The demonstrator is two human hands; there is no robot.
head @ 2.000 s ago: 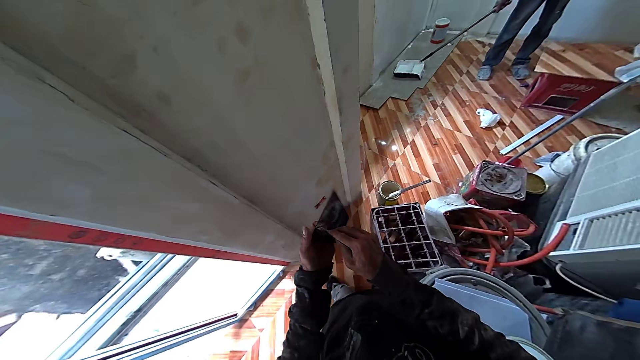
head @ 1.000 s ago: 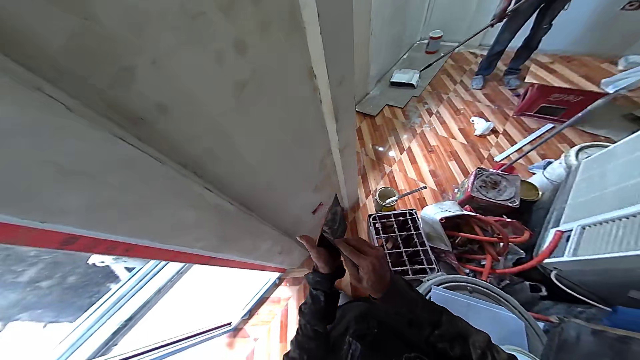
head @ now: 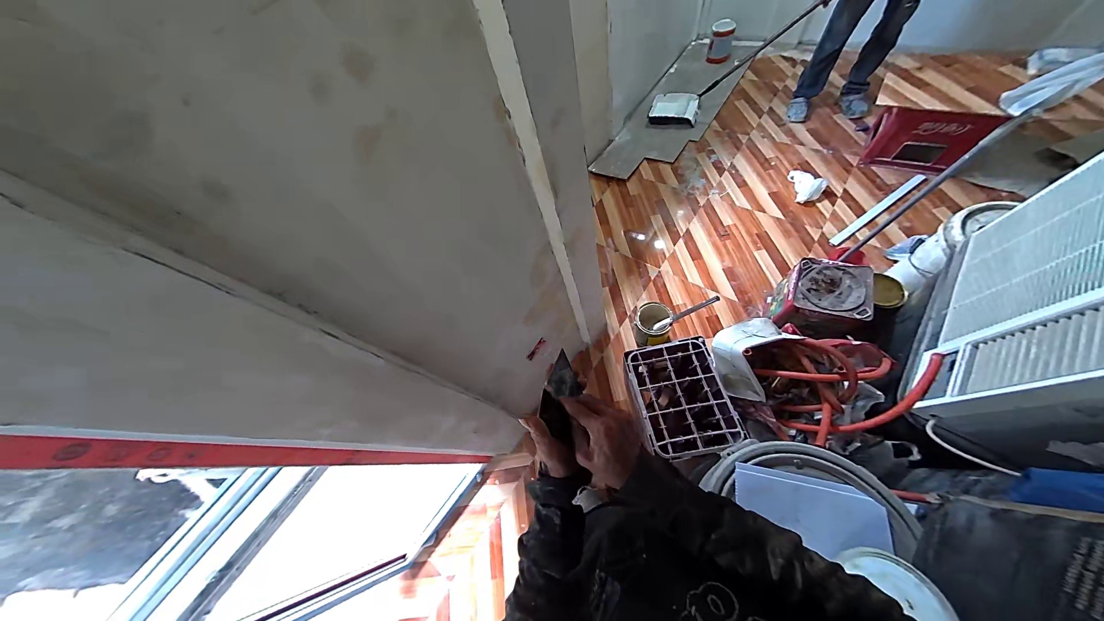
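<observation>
Both of my hands are close together at the lower end of a grey plastered wall (head: 362, 207). A dark, flat blade like a putty knife (head: 565, 378) points up from between them, near the wall's edge. My right hand (head: 608, 440) is closed around the tool's lower part. My left hand (head: 552, 447) sits beside it, fingers bent around a dark object; whether this is the same tool's handle or a second tool I cannot tell. A small red mark (head: 536, 348) shows on the wall just above the blade.
An open can (head: 653, 324) with a brush, a bottle crate (head: 632, 379), orange hose (head: 862, 424) and a coiled pale hose (head: 897, 500) lie to my right. A louvred white unit (head: 1026, 259) stands beyond. Farther off, a person (head: 832, 60) holds a long pole near a paint tray (head: 674, 109).
My hands have stayed together near the wall's lower edge, with the blade shifting slightly. The person at the back remains standing with the pole.
</observation>
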